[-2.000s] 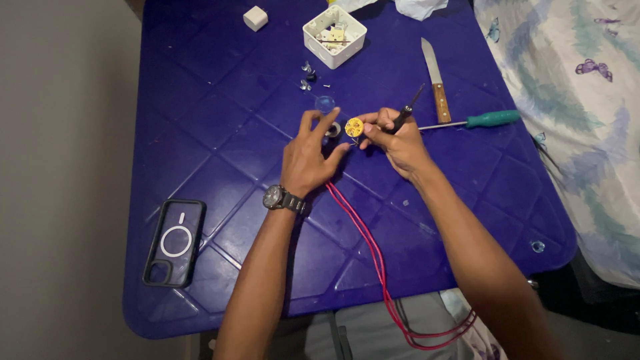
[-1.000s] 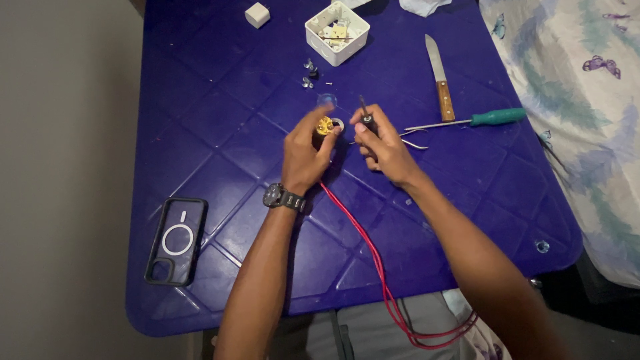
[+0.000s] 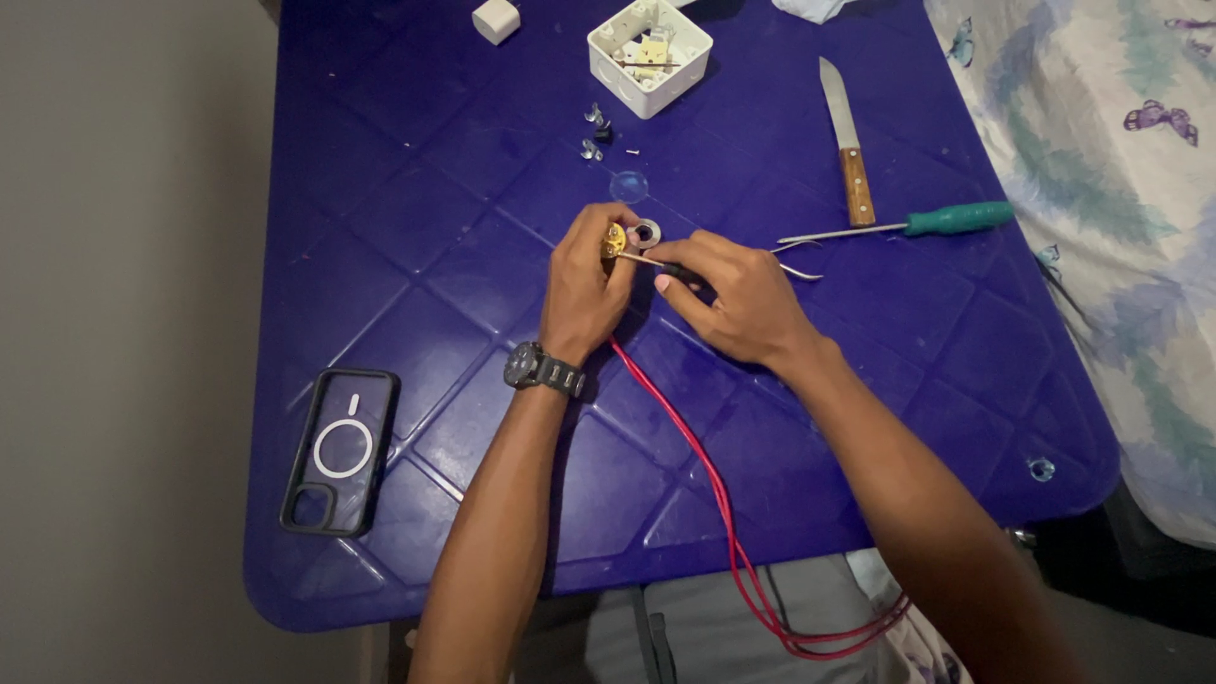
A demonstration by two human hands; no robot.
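My left hand [image 3: 587, 280], with a dark watch on its wrist, grips a small round yellow electrical fitting [image 3: 613, 240] with screws on its face. Red wires [image 3: 686, 432] run out below that hand and down over the table's front edge. In my right hand [image 3: 746, 296] is a screwdriver [image 3: 641, 258] with a dark handle, its tip at the yellow fitting's face. A grey ring-shaped part [image 3: 647, 234] is beside my left fingertips; whether it is held cannot be told. Pliers [image 3: 800, 274] lie partly hidden behind my right hand.
On the blue plastic table [image 3: 456, 275] are a white box [image 3: 650, 90] of small parts, metal clips [image 3: 591, 149], a clear disc [image 3: 628, 187], a white block [image 3: 496, 21], a wooden-handled knife [image 3: 856, 186], a green-handled screwdriver [image 3: 959, 218] and a phone case [image 3: 342, 451].
My right hand has brought the screwdriver's tip to the yellow fitting. Two seconds ago the fitting was between both hands; now it is in my left hand.
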